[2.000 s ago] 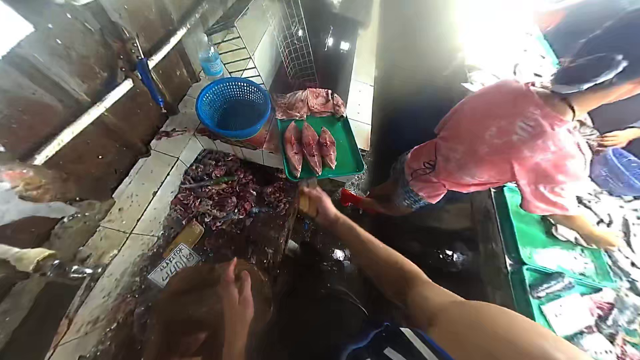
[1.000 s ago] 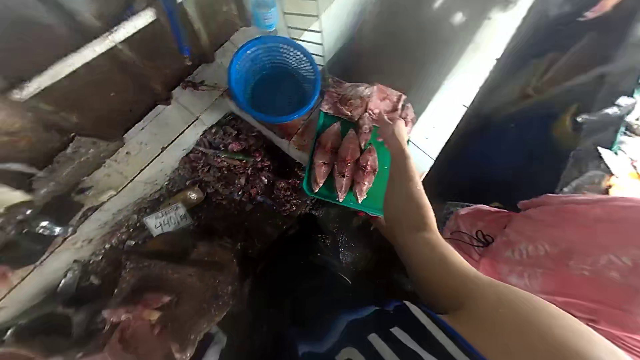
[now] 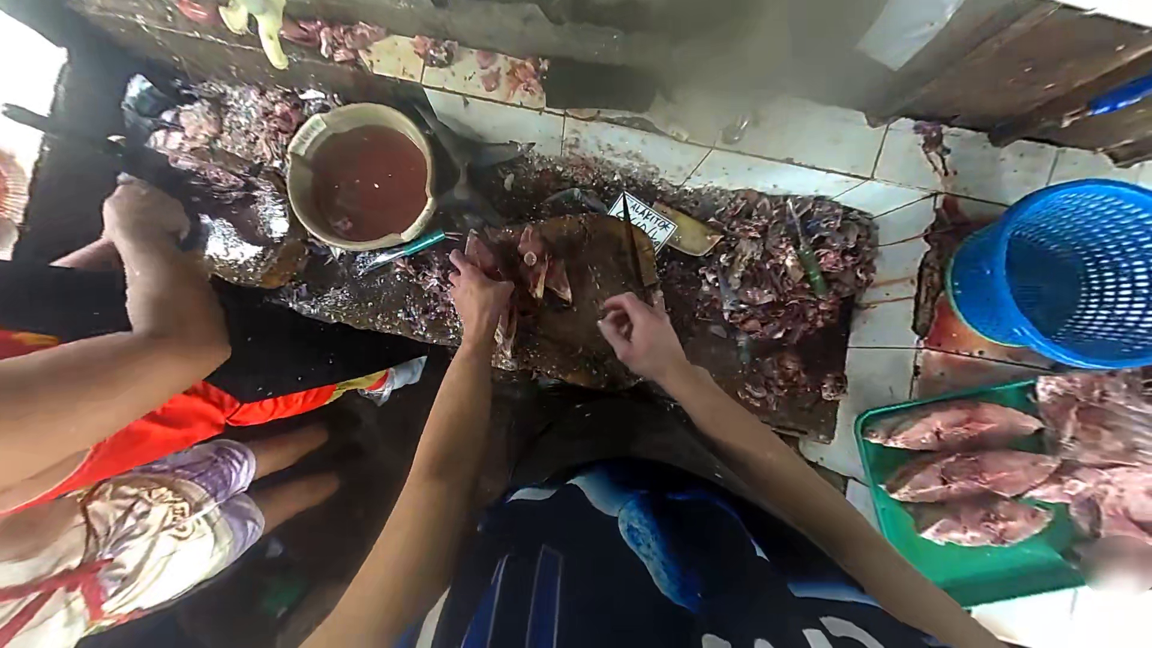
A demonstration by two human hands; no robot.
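My left hand point(image 3: 481, 301) is on the left part of a round wooden chopping block point(image 3: 589, 346), its fingers closed around a reddish piece of fish point(image 3: 481, 255). Just right of it, more cut fish pieces point(image 3: 543, 265) lie on the block. Over the block's right side is my right hand point(image 3: 643, 333), fingers curled; a dark, narrow knife blade point(image 3: 635, 247) extends from it toward the far edge, and its handle is hidden by the hand. Beyond the block lie a handwritten price sign point(image 3: 642, 220) and a yellowish-brown wooden piece point(image 3: 688, 231).
A tub of reddish liquid point(image 3: 367, 184) stands at the back left. Fish scraps point(image 3: 783, 270) are heaped right of the block. Farther right are a blue basket point(image 3: 1071, 270) and a green tray point(image 3: 976, 576) with fish point(image 3: 972, 472). A co-worker's arm point(image 3: 166, 297) reaches in at left.
My right hand has left the fish on the green tray, where it was one second ago, and is now over the chopping block. The view has turned strongly.
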